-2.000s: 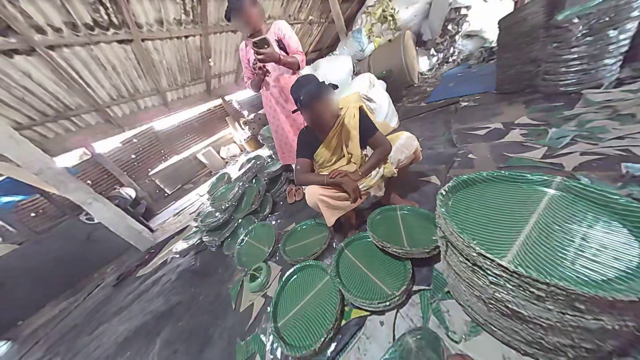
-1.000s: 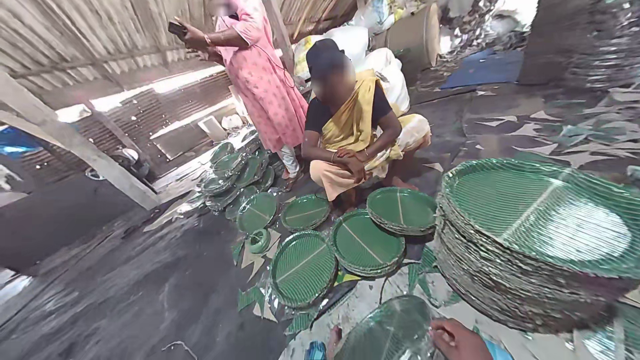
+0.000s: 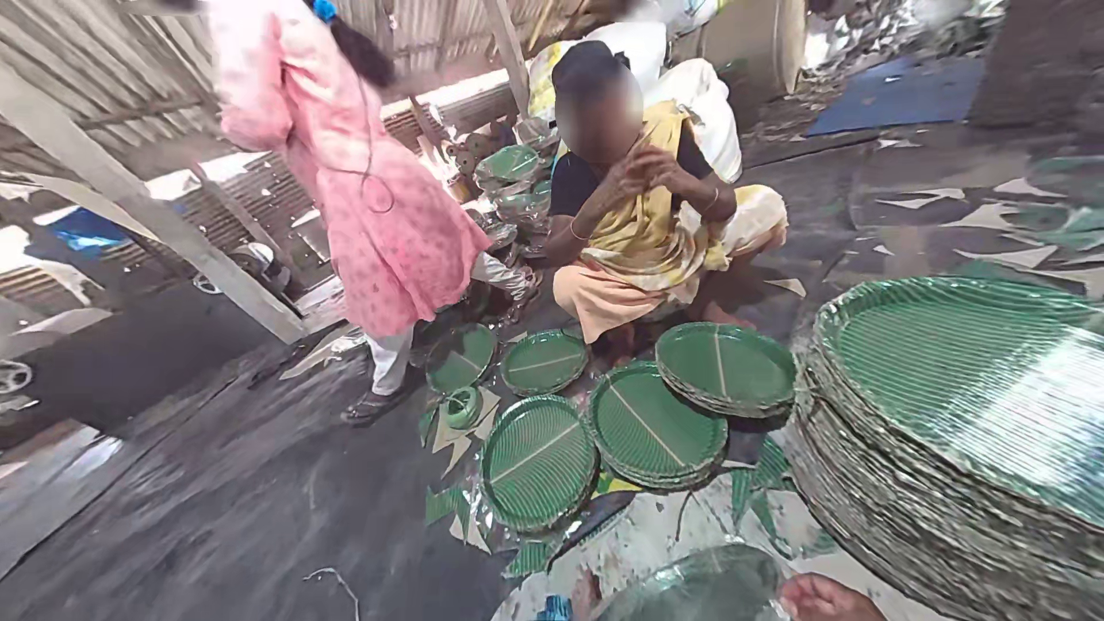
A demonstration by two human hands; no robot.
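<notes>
At the bottom edge, my left hand (image 3: 586, 593) is a small blurred part beside blue cloth, near the left side of a plastic-covered green plate or stack (image 3: 703, 588). Whether it grips is unclear. On the other side, my right hand (image 3: 826, 597) has its fingers curled at the clear plastic rim. Beyond lie a ribbed green plate stack (image 3: 539, 461), another stack (image 3: 657, 427) and a third (image 3: 726, 366), each with a pale midline like a leaf. A tall stack of larger green plates (image 3: 957, 371) rises at the right.
A person in yellow cloth (image 3: 638, 224) squats behind the plates. Another in pink (image 3: 371, 207) stands on the left, facing away. A green roll (image 3: 463, 407), cut scraps (image 3: 1000, 216) and a blue sheet (image 3: 897, 95) lie on the dark floor. A slanted post (image 3: 155, 198) stands left.
My hands have come into view at the bottom beside the plastic-covered plate. The squatting person's hands have risen from the lap to near the face. The person in pink has turned away and moved nearer.
</notes>
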